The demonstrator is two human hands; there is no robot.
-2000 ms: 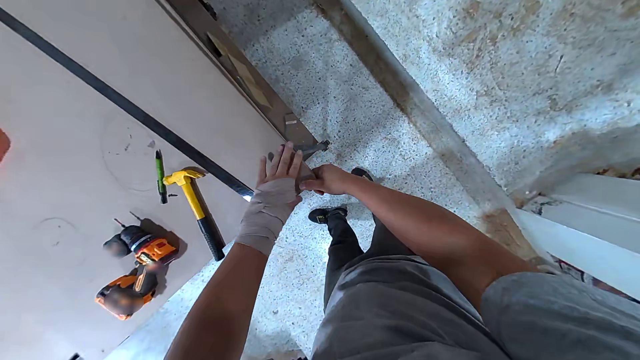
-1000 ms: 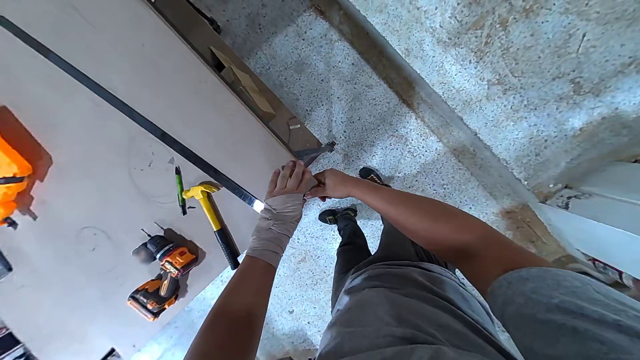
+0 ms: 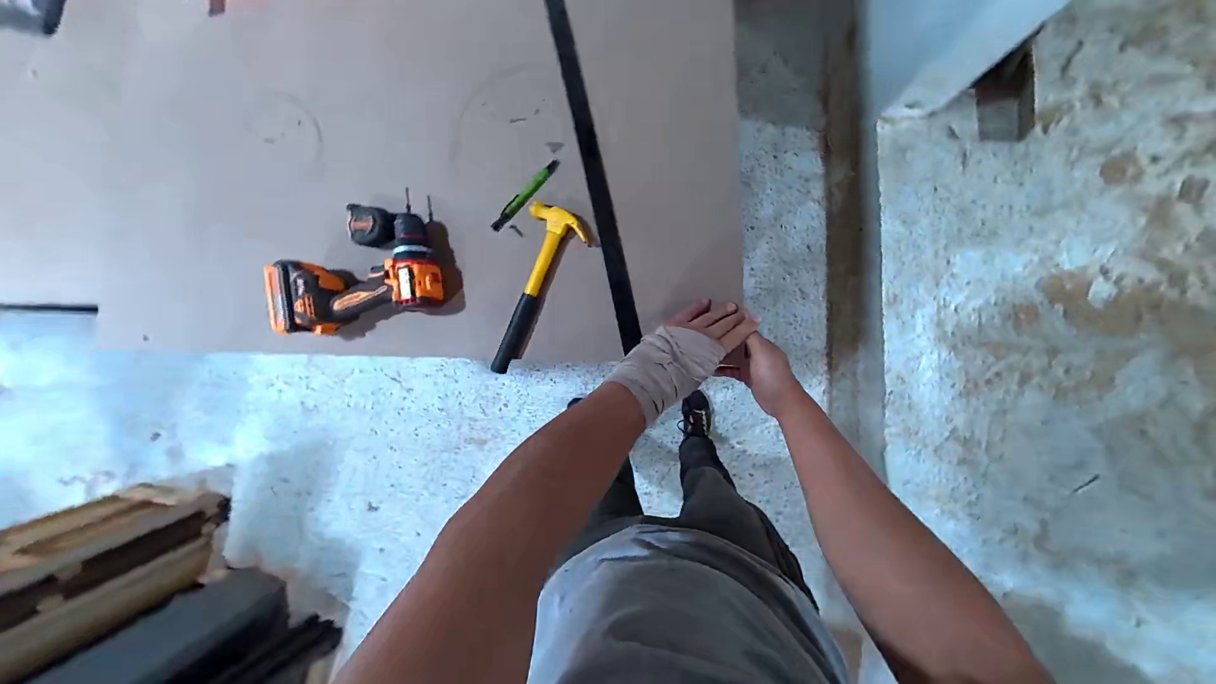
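Observation:
My left hand [image 3: 698,347], its palm and wrist wrapped in a pale bandage, lies flat on the near right corner of the board-like tabletop [image 3: 380,114], fingers pointing right. My right hand [image 3: 766,372] meets its fingertips at that corner, with its fingers curled around the edge; whether it holds anything is hidden. A long dark metal strip [image 3: 594,171] runs over the board down to my left wrist. Left of the strip lies a claw hammer [image 3: 542,275] with a yellow head and black grip. Beside it are a green and black pen [image 3: 525,196] and an orange cordless drill [image 3: 380,290].
A second black tool part [image 3: 370,225] touches the drill's front. Stacked boards [image 3: 104,560] stand at the lower left. A speckled floor [image 3: 399,437] surrounds the table, with a raised concrete ledge [image 3: 997,380] on the right. A white panel [image 3: 950,47] juts in at the top right.
The view has turned a lot. The brown frame piece along the board's edge and the tool tip beyond my hands no longer show. My hands remain together at the board's corner.

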